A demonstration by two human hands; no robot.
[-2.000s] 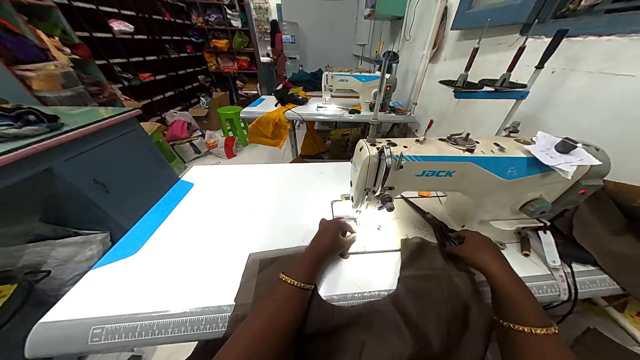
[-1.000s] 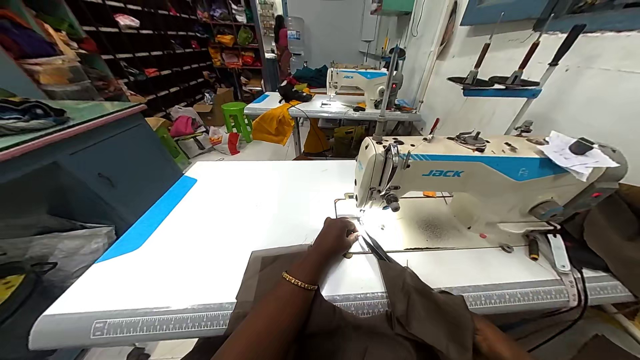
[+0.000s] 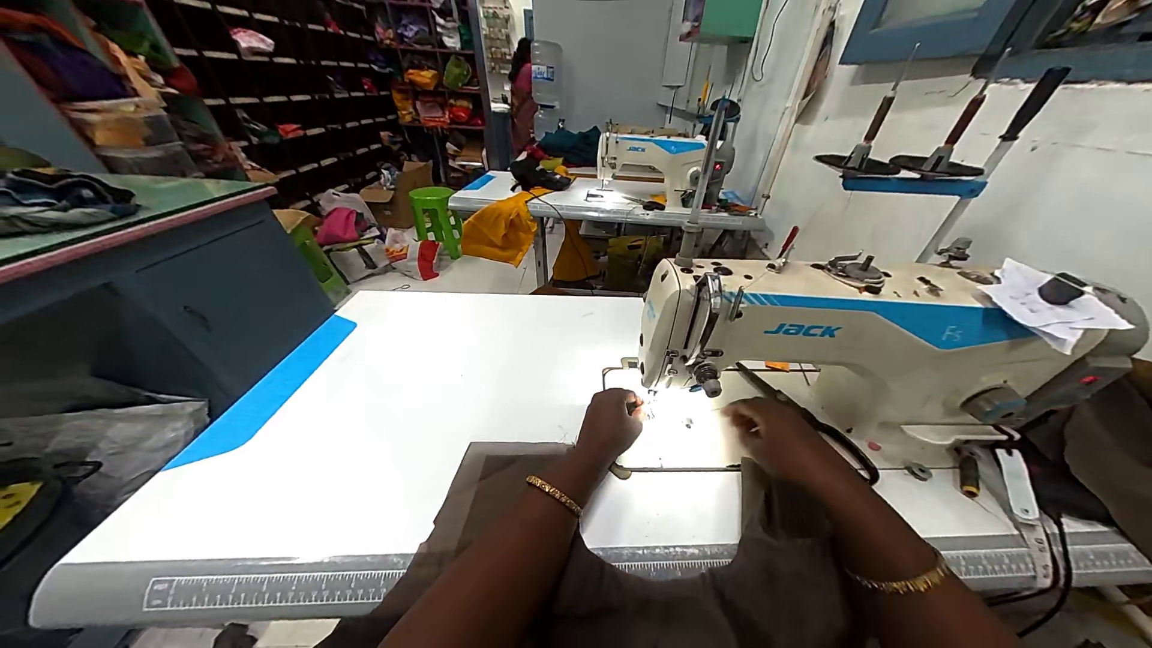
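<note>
A white Jack sewing machine (image 3: 810, 333) stands on a white table, its lamp lighting the needle area. My left hand (image 3: 614, 423) is just left of the needle, fingertips pinched together; what lies between them is too small to tell. My right hand (image 3: 774, 432), slightly blurred, is right of the needle, over the machine bed. Black-handled scissors (image 3: 850, 450) lie beside and partly behind it; whether my fingers touch them is unclear. Dark brown fabric (image 3: 666, 603) hangs over the table's front edge beneath both forearms.
A ruler strip (image 3: 279, 589) runs along the front edge. At the right are a screwdriver (image 3: 968, 472) and a measuring tape (image 3: 1039, 549). A second sewing machine (image 3: 661, 162) stands behind, with a person (image 3: 523, 94) farther back. A blue-grey cabinet (image 3: 207, 306) is at the left.
One second ago black blades were near the needle by my left hand; now the scissors are to the right, under the machine arm. My right hand has come up from the front edge onto the bed.
</note>
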